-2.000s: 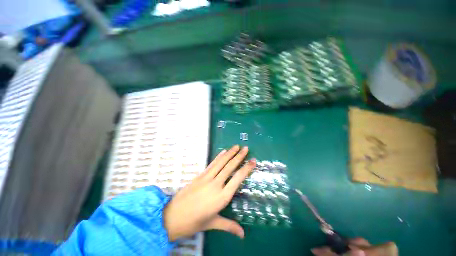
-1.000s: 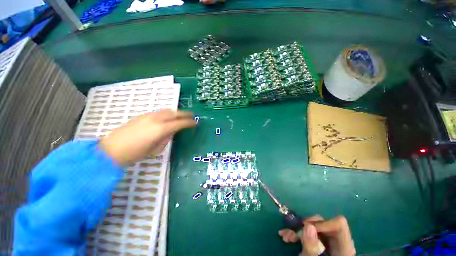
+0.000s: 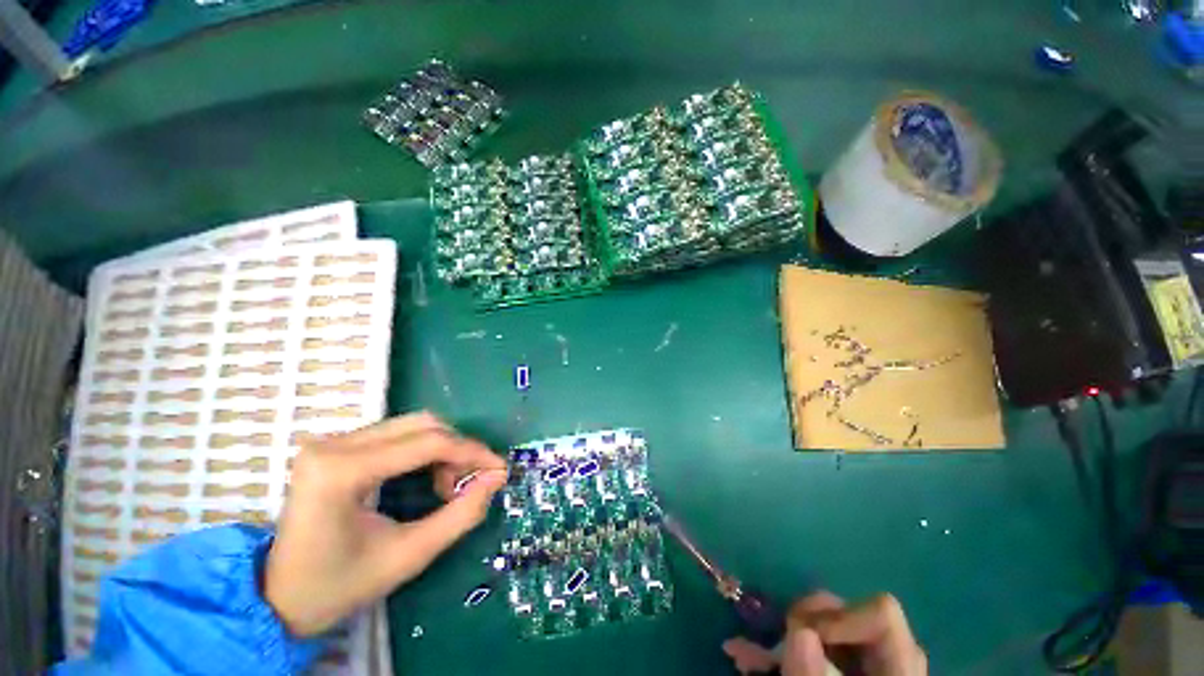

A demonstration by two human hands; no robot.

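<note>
A green circuit board panel [image 3: 588, 528] lies on the mat. Small white parts with dark blue borders lie on it, and one [image 3: 478, 597] lies beside its lower left edge. My left hand [image 3: 383, 508] has thumb and index finger pinched at the panel's upper left edge. It seems to hold a small part, mostly hidden by the fingertips. Another small part shows under the fingers. My right hand [image 3: 838, 641], cut by the bottom edge, holds a soldering iron [image 3: 726, 581], its tip at the panel's right edge.
A blister tray stack [image 3: 231, 396] stands left, beside stacked sheets [image 3: 33, 396]. Piled panels [image 3: 693, 185] stand at the back. A tape roll [image 3: 904, 178], a cardboard pad [image 3: 891, 363] with scraps and a black box [image 3: 1056, 304] with cables are right. One loose part [image 3: 523, 378] lies above the panel.
My left hand has moved from the mat by the tray down to the panel's upper left edge, its fingers now pinched. The small part near its fingertips is gone from there. The view has shifted right.
</note>
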